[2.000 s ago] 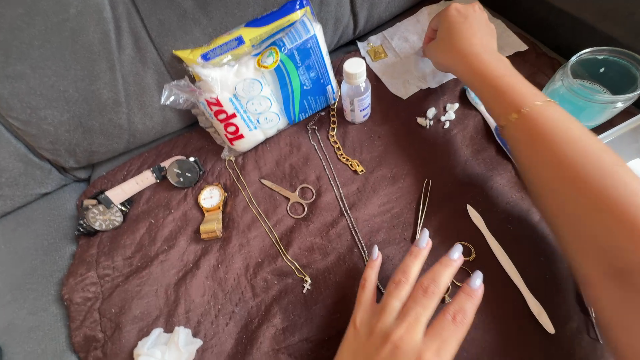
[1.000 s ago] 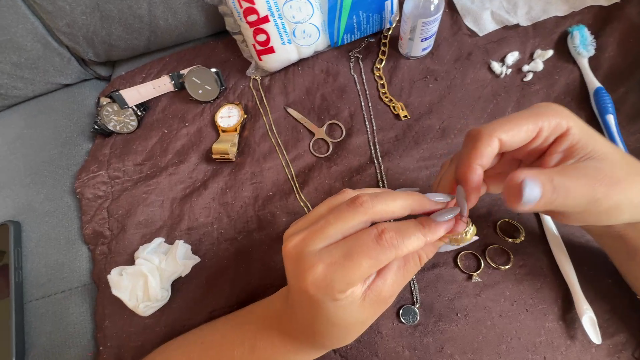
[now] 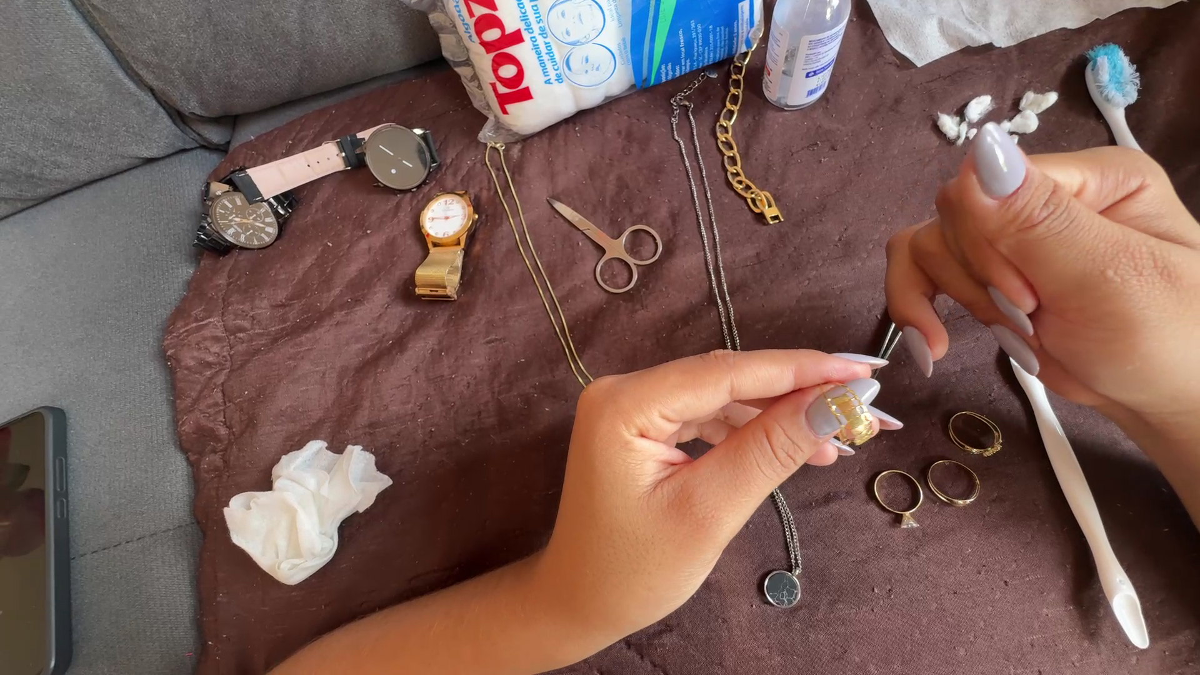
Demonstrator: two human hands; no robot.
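Observation:
My left hand (image 3: 694, 469) pinches a wide gold ring (image 3: 851, 415) between thumb and fingers, low centre-right. Just to its right, my right hand (image 3: 1059, 272) holds metal tweezers (image 3: 887, 345), whose tips are close to my left index fingertip; most of the tweezers is hidden by the fingers. Below my hands lie several thin gold rings, one with a stone (image 3: 898, 497), others beside it (image 3: 953, 483) and above right (image 3: 975, 433). A silver chain with a round dark pendant (image 3: 782, 588) passes under my left hand. A white and blue toothbrush (image 3: 1078, 487) lies under my right hand.
On the brown cloth (image 3: 375, 375) lie small scissors (image 3: 614, 248), a gold watch (image 3: 445, 244), two dark watches (image 3: 244, 218), a gold bracelet (image 3: 736, 159) and crumpled white tissue (image 3: 305, 511). Behind are a cotton bag (image 3: 600, 56), a bottle (image 3: 806, 52) and cotton bits (image 3: 975, 111). A phone (image 3: 33, 544) lies left.
My right hand has come back from the white sheet at the top right, first to my left hand and now slightly away. My left hand has taken up the wide gold ring.

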